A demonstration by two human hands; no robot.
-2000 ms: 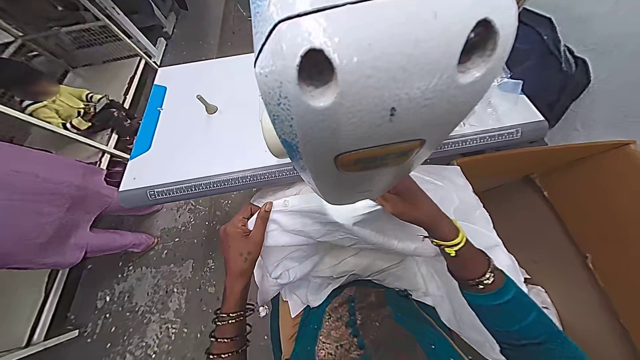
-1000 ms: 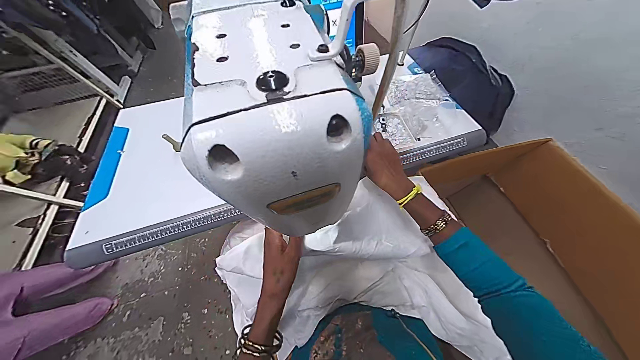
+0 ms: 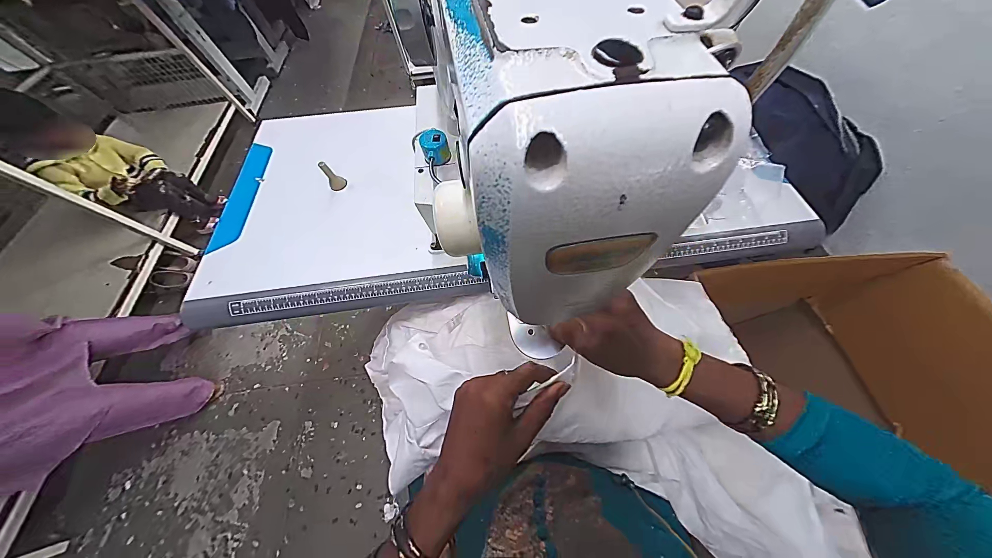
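Note:
White fabric [image 3: 620,418] lies over my lap and under the head of a large white and blue industrial sewing machine [image 3: 589,186]. My left hand [image 3: 496,411] pinches a folded edge of the fabric between thumb and fingers, just below a round metal part [image 3: 533,338] at the bottom of the machine head. Beside that part, on its right, my right hand [image 3: 620,337] is at the fabric, its fingertips partly hidden by the machine head, so its hold cannot be made out.
A white table [image 3: 333,225] with a ruler strip along its front edge bears a small tapered object [image 3: 332,177]. An open cardboard box [image 3: 899,333] stands at right, with dark cloth [image 3: 806,139] behind. At left are a person in purple [image 3: 70,387] and a seated person in yellow [image 3: 108,167].
My left hand has come out from beneath the machine head and now shows pinching the fabric edge. The view has shifted from one second ago.

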